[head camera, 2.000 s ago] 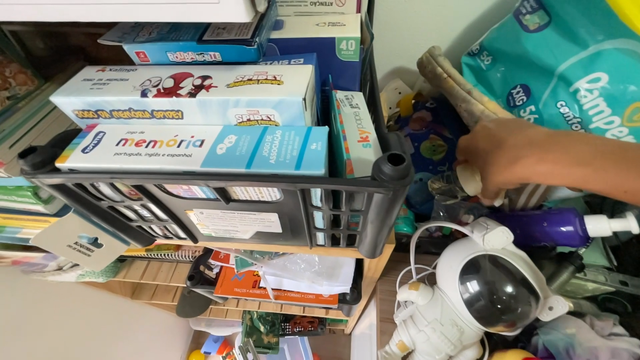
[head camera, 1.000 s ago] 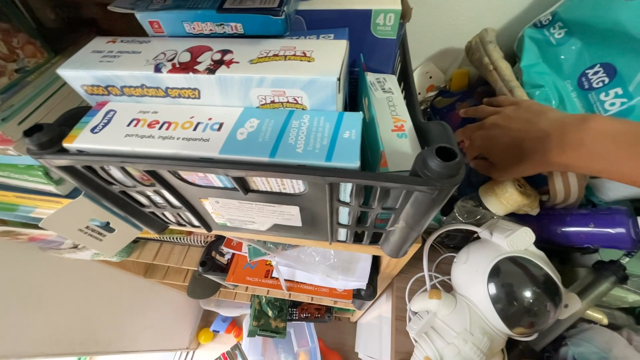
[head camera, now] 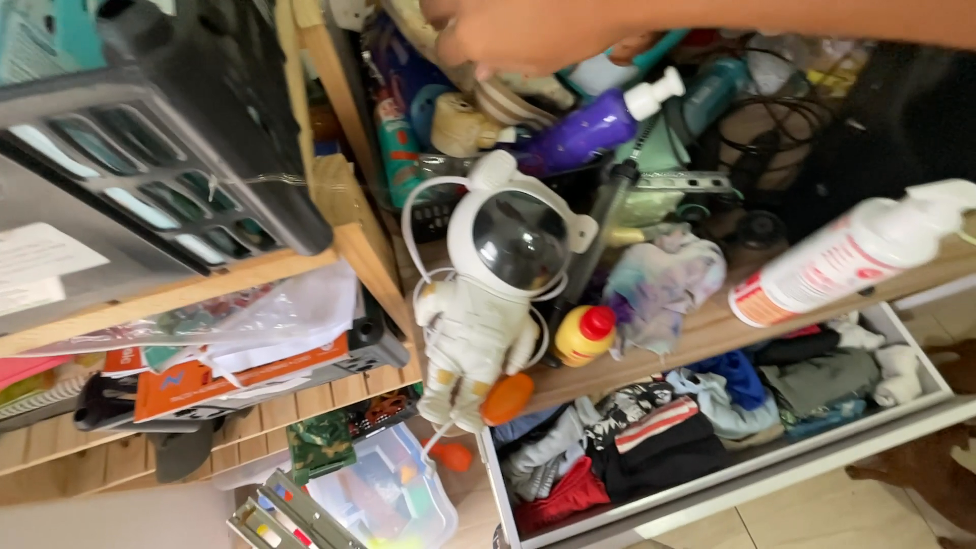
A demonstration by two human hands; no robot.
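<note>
One hand (head camera: 526,34) reaches in from the upper right, above the cluttered dresser top; whether it is my left or right hand is not certain, though the arm comes from the right. Its fingers are blurred and partly cut off by the top edge, near a roll of beige tape (head camera: 457,126) and a striped item (head camera: 512,103). Below it lie a purple pump bottle (head camera: 583,130) and a white astronaut figure (head camera: 488,305) with a dark visor and a white cable. A yellow bottle with a red cap (head camera: 585,335) stands beside the figure. My other hand is out of view.
A black plastic crate (head camera: 152,145) sits on a wooden slatted shelf (head camera: 259,423) at left. An open drawer of folded clothes (head camera: 648,511) juts out below. A white spray bottle (head camera: 839,259) stands near the dresser edge. Part of a brown animal (head camera: 907,473) shows at lower right.
The view has swung right and down, bringing the open drawer into sight. The hand stays over the clutter behind the astronaut figure.
</note>
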